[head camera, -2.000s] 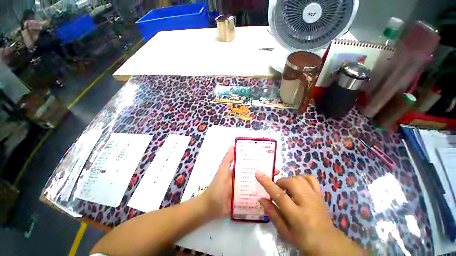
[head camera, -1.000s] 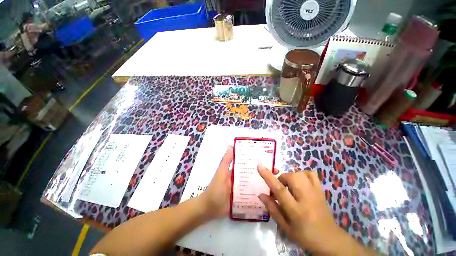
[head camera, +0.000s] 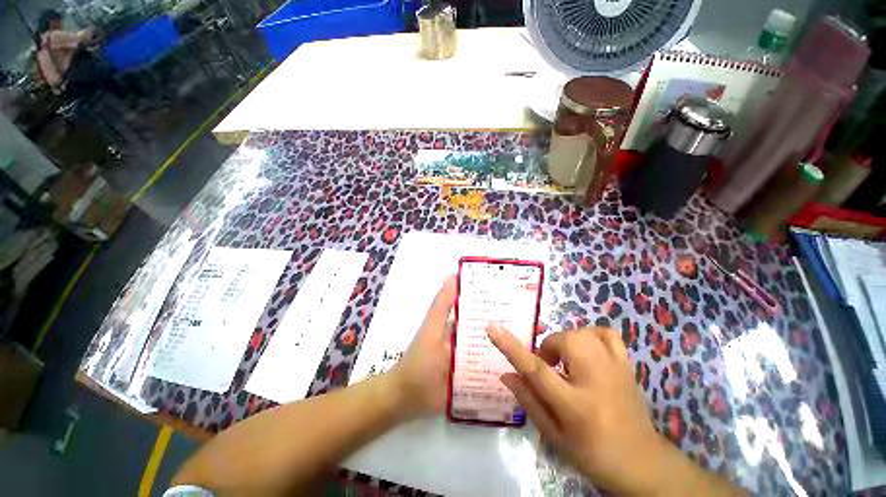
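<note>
A smartphone (head camera: 481, 364) with a thin red edge stands tall in the middle of the view, its bright screen showing a list of text lines. My left hand (head camera: 425, 354) is bare and holds the phone from its left side, with a fingertip showing at the right edge. My right hand (head camera: 583, 393) is bare, holds nothing, and its index fingertip is on or just above the screen's middle; contact cannot be told. A large white paper sheet (head camera: 413, 277) lies under the phone and my left hand, with a few pen marks at its left.
A written sheet (head camera: 214, 315) and a narrow slip (head camera: 309, 320) lie left. Beyond are a lidded mug (head camera: 581, 136), black flask (head camera: 675, 160), desk calendar (head camera: 656, 107) and fan (head camera: 610, 34). A reddish pen (head camera: 746, 281) and stacked papers (head camera: 860, 291) lie right. A person (head camera: 63, 53) sits far left.
The camera view has shifted slightly, so the far desk items sit higher. My right index fingertip has moved a little left on the screen. My left hand still holds the phone.
</note>
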